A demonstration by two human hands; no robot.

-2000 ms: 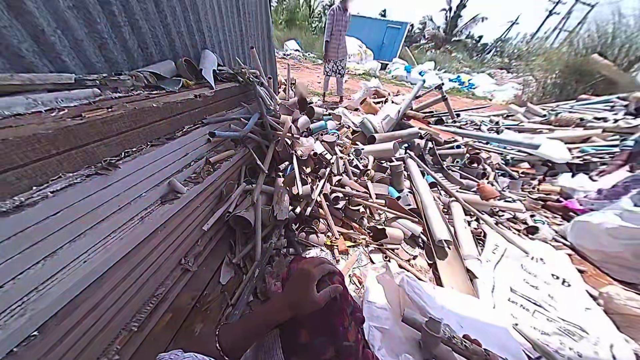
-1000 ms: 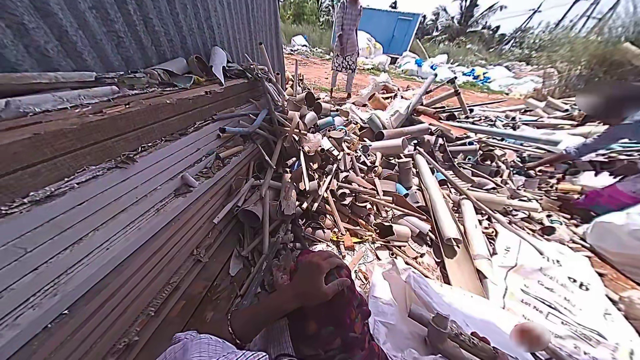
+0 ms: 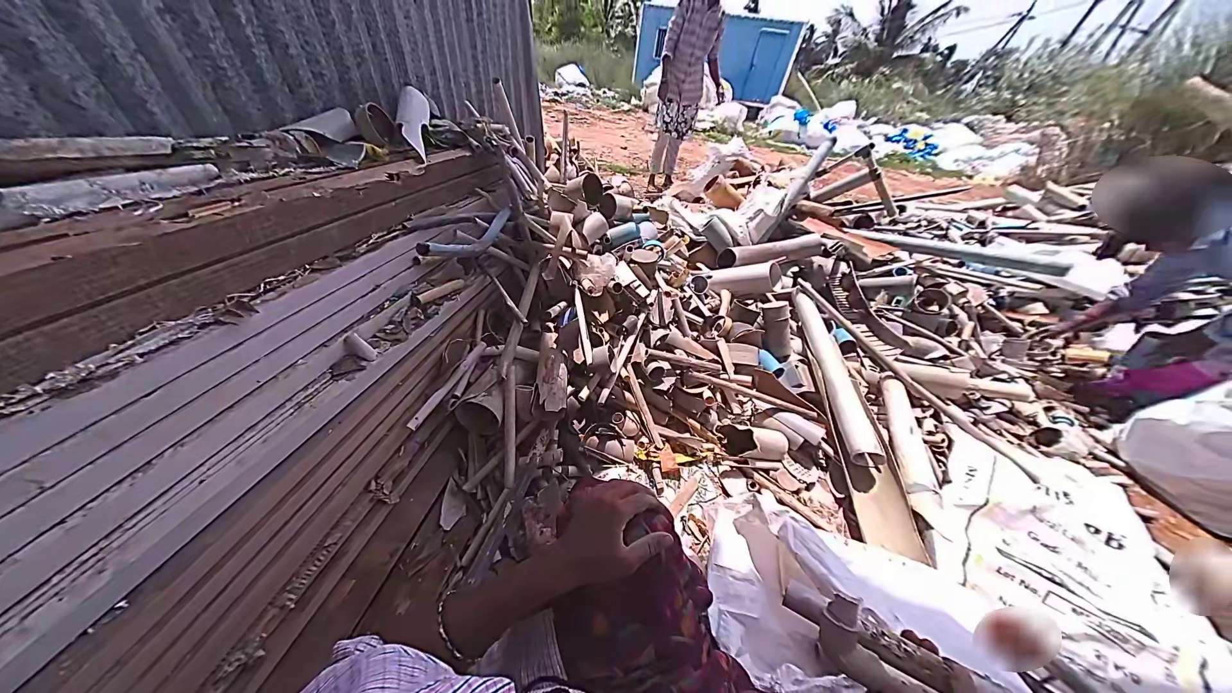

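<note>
My left hand (image 3: 606, 539), with a bracelet at its wrist, rests palm down on my knee, which is covered by dark red patterned cloth (image 3: 626, 616). It holds no object, and its thumb is spread from the fingers. I cannot make out my right hand. Close to the knee, on the right, short grey plastic pipe pieces (image 3: 847, 640) lie on a white woven sack (image 3: 1030, 549) bearing print. Ahead spreads a large heap of cut plastic pipes and fittings, among them a long pale pipe (image 3: 837, 380) and a thick short pipe (image 3: 739, 280).
Stacked long brown boards or panels (image 3: 221, 385) run along the left below a corrugated metal wall (image 3: 289, 58). A person (image 3: 685, 87) stands behind the heap. Another person (image 3: 1165, 269) bends over the pipes at right, near a white filled sack (image 3: 1184, 452). A blue cabin (image 3: 760, 53) stands behind.
The person at the right has come further into view, bent over with an arm stretched to the pipes. My left hand has stayed on the knee.
</note>
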